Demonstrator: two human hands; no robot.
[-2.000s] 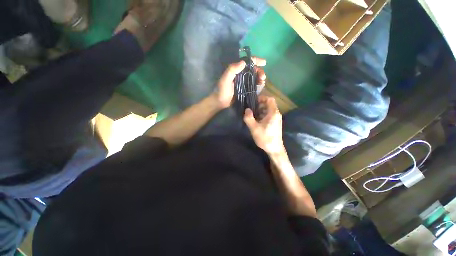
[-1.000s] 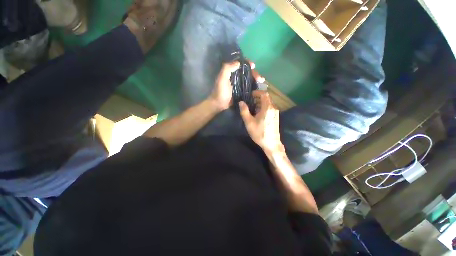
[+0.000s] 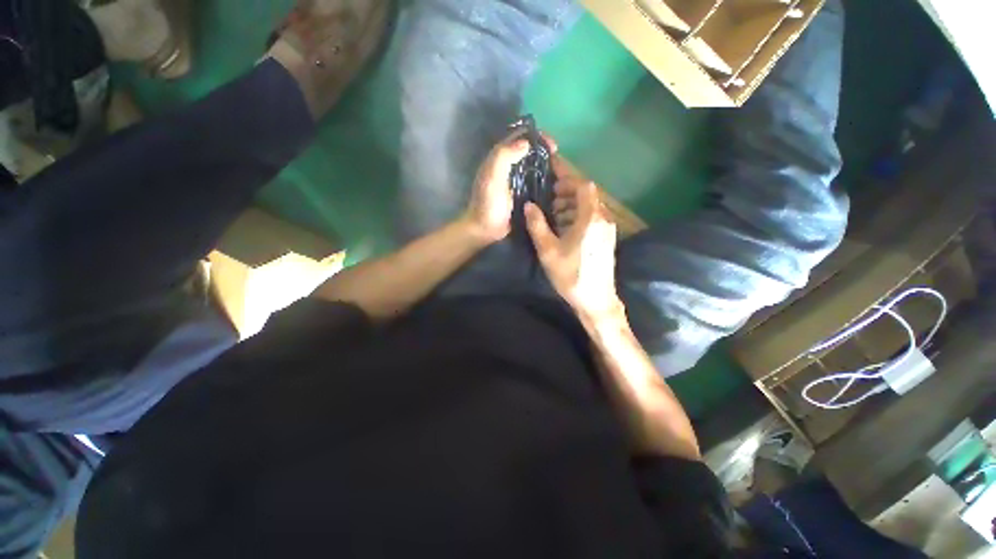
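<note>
A coiled black cable bundle (image 3: 532, 177) is held over my lap, its glossy loops running lengthwise. My left hand (image 3: 497, 188) grips its left side, with the thumb on top near the upper end. A small dark end sticks out above the fingers at the top of the bundle. My right hand (image 3: 579, 242) holds the lower part, thumb on top and fingers at the right side. The fingers and palms hide the underside and much of the lower end.
A partitioned cardboard box (image 3: 715, 90) is at the upper right. Another partitioned box (image 3: 770, 391) at the right holds a white cable with an adapter block (image 3: 906, 371). A cardboard flap (image 3: 279, 286) lies left of my arm. Another person's dark-clothed leg (image 3: 164, 164) is at the left.
The bundle has shifted slightly left and tilted, and looks shorter now. The right hand moved with it, its fingers closer to the bundle's middle. A pale piece seen earlier beside the fingers no longer shows.
</note>
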